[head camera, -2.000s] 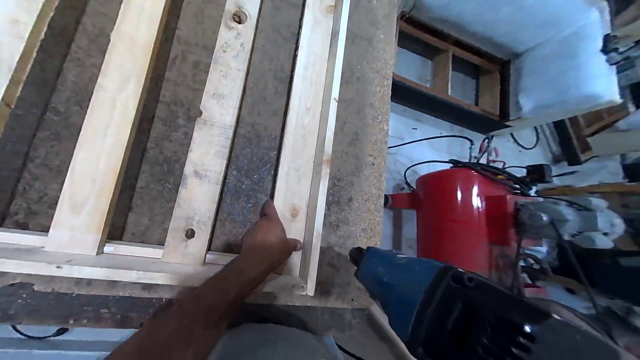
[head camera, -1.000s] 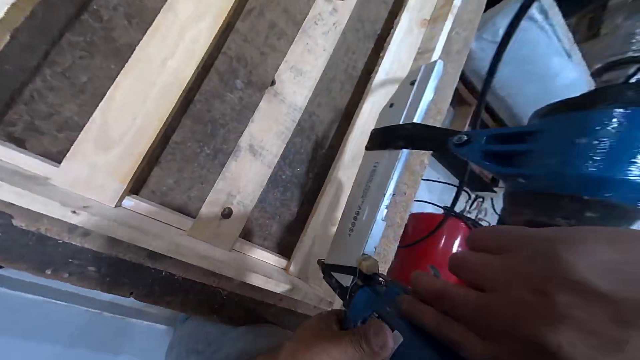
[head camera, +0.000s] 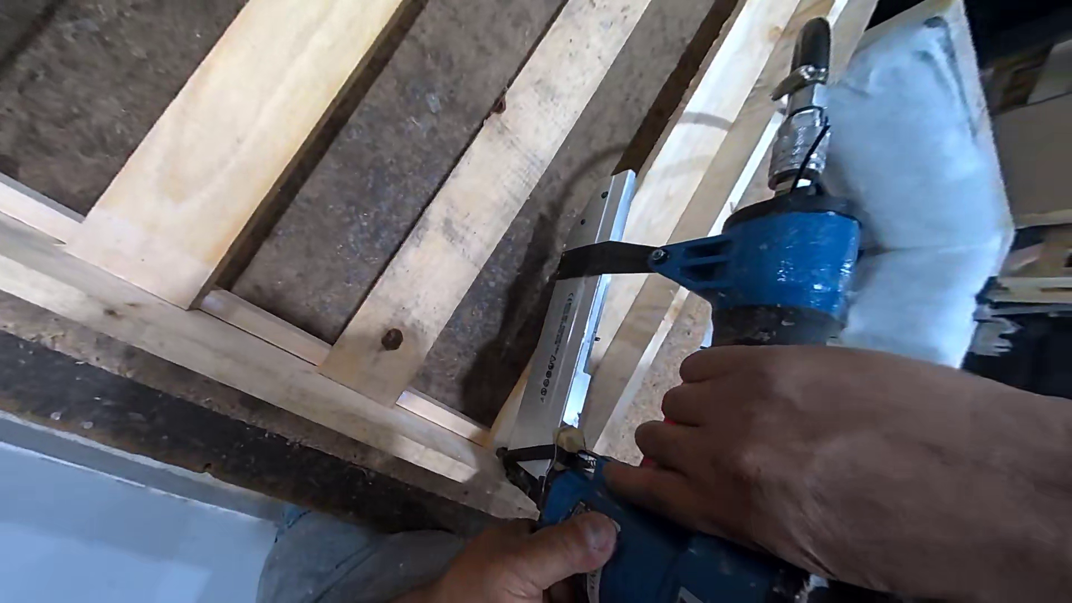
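Note:
A blue pneumatic stapler or nailer (head camera: 779, 260) is in both hands at the right, tilted, with its metal magazine (head camera: 569, 327) over the corner of a pale wooden frame (head camera: 402, 435). My left hand (head camera: 536, 557) grips the tool's blue front end at the bottom, thumb on top. My right hand (head camera: 804, 469) wraps around the tool's body just below its blue cylinder; some fingers are hidden. An air hose coupling (head camera: 800, 126) stands up from the cylinder. Wooden slats (head camera: 494, 193) run diagonally to the frame's lower rail.
A stained workbench top (head camera: 360, 167) lies under the frame, its dark front edge (head camera: 209, 469) running across the lower left. At the right is a white padded or wrapped object (head camera: 913, 193). Part of a leg in grey cloth (head camera: 352, 561) shows below the bench edge.
My left hand, on the wooden frame two seconds ago, is now on the tool. The tool has come up from the lower right to over the frame's corner. The view has turned.

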